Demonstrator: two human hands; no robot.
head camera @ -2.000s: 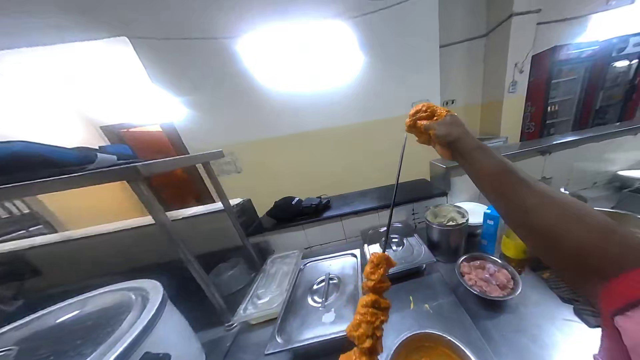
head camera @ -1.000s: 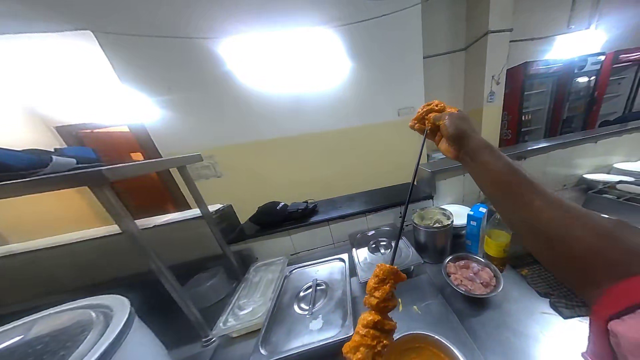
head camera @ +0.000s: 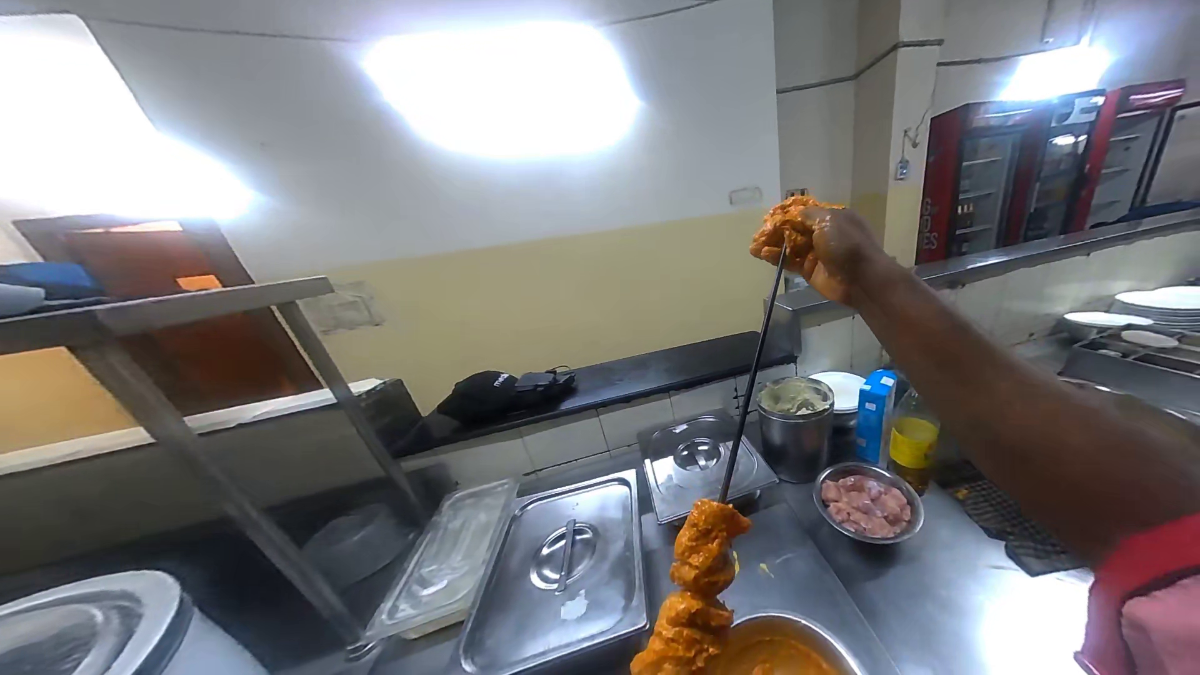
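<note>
My right hand [head camera: 811, 242], coated in orange marinade, is raised at the upper end of a long metal skewer [head camera: 755, 366] and closed around a piece of marinated meat [head camera: 778, 225]. The skewer slants down to the left. Several orange marinated chunks [head camera: 703, 562] are threaded on its lower part, which runs out of the bottom of the view. Beside them is a steel bowl of orange marinade [head camera: 778, 647], cut off by the lower edge. My left hand is out of view.
A lidded steel pan [head camera: 562, 581], a smaller lidded pan [head camera: 701, 459] and a plastic-lidded container [head camera: 445, 562] stand left. At right are a steel pot [head camera: 795, 427], a blue carton [head camera: 875, 417], an oil bottle [head camera: 912, 441] and a bowl of raw meat [head camera: 868, 506]. A metal shelf [head camera: 216, 298] stands left.
The skewer leans a little more to the left than one second ago. My right hand stays raised at its top, holding meat.
</note>
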